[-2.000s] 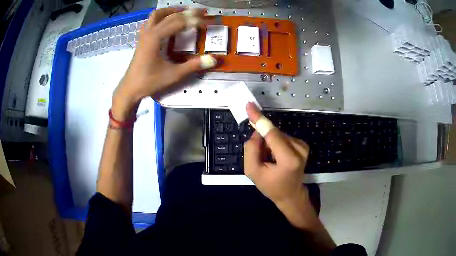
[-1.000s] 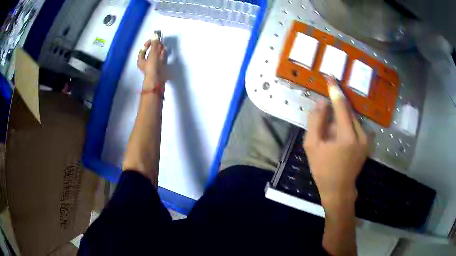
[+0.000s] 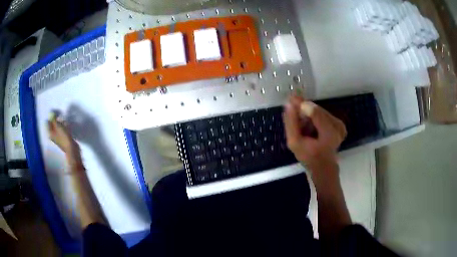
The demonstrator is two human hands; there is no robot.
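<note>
The orange fixture (image 3: 190, 72) lies on the perforated metal plate (image 3: 200, 100). Three white housings (image 3: 142, 56), (image 3: 173, 49), (image 3: 207, 44) sit in its pockets; the narrower right slot holds none. Another white housing (image 3: 287, 48) lies on the plate right of the fixture. My left hand (image 3: 64, 139) is small and blurred over the blue-rimmed tray (image 3: 31, 130); whether its fingertips hold something cannot be told. My right hand (image 3: 314, 128) is above the right part of the keyboard, fingers loosely curled, with pale tape on a fingertip and nothing visible in it.
The black keyboard (image 3: 235, 143) lies on the shelf in front of the plate. Rows of housings (image 3: 70, 61) line the tray's far end. Stacked white housings (image 3: 401, 37) stand at the far right of the bench. A clear round piece overhangs the plate's back edge.
The view has swung back toward the fixture. My right hand has moved from the fixture to above the keyboard; the white housing it held two seconds ago is gone from it. My left hand remains over the tray.
</note>
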